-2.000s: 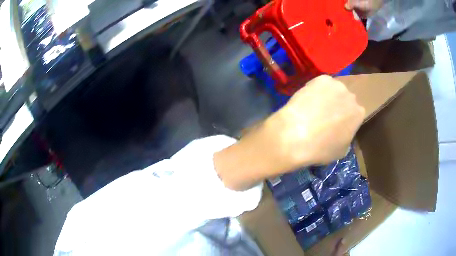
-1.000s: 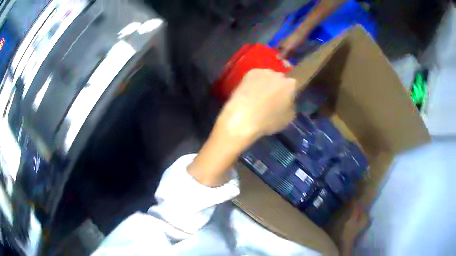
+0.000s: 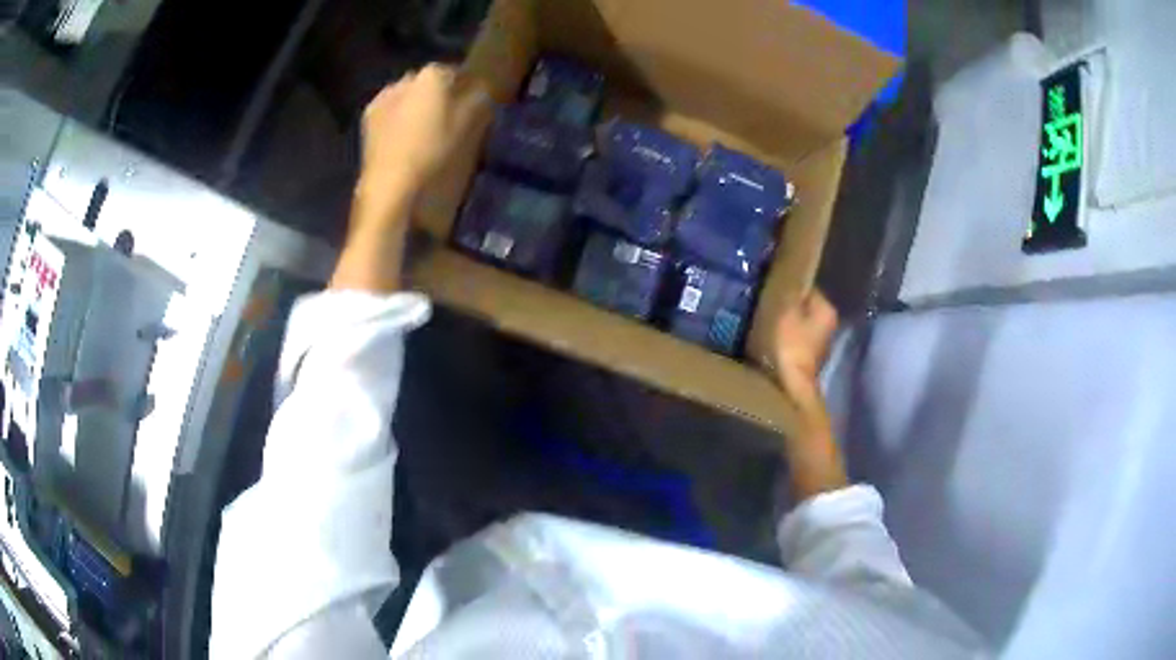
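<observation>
An open brown carton [image 3: 606, 322] is at the upper middle, with several navy retail boxes [image 3: 635, 181] in it. Some have glossy film on them and pale barcode labels. My left hand [image 3: 419, 129] is closed on the carton's left side, near its top edge. My right hand [image 3: 802, 342] grips the carton's right side near the front corner. The fingers of both hands are partly hidden by the carton wall or blurred.
A pale machine [image 3: 168, 277] stands at the left. A green-lit exit sign [image 3: 1061, 161] is on the pale wall [image 3: 1019, 426] at the right. A blue item [image 3: 858, 19] shows behind the carton. Dark floor lies below the carton.
The carton now appears higher and further left, with both my hands on its sides. The red stool and the other person's hand are out of view. The exit sign now shows fully.
</observation>
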